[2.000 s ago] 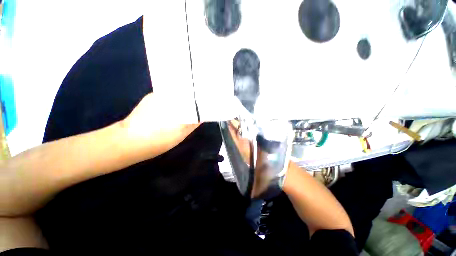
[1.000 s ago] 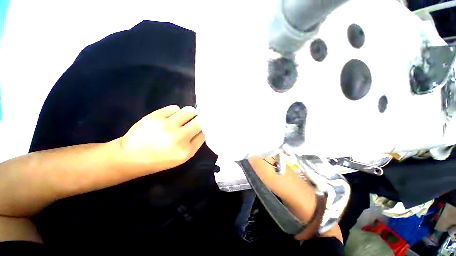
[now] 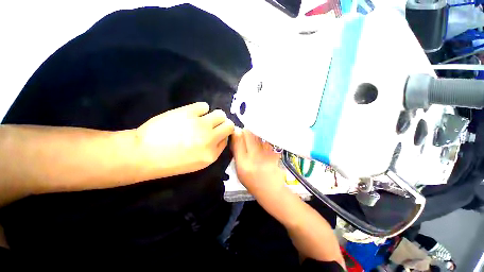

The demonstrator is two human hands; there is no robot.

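The large black garment (image 3: 138, 64) lies over the white table left of the machine and down toward my lap, where it blends with my black clothes. My left hand (image 3: 186, 138) lies on the garment with its fingers curled, gripping the cloth near the machine head. My right hand (image 3: 255, 159) reaches in from the lower right; its fingertips meet my left fingers at the garment's edge and pinch the cloth there. The white sewing machine head (image 3: 286, 79) with a blue stripe stands just right of both hands. The needle area is hidden.
A curved dark and shiny metal bar (image 3: 345, 215) hangs below the machine head, right of my right forearm. Green scissor handles (image 3: 308, 169) show on the table behind the bar. A ribbed grey cylinder (image 3: 456, 92) sticks out at the right. Blue, red and beige items lie at the lower right.
The view has shifted, and the machine now shows its blue stripe. My right hand, earlier partly hidden behind the metal bar, is now in plain view, meeting my left hand at the cloth.
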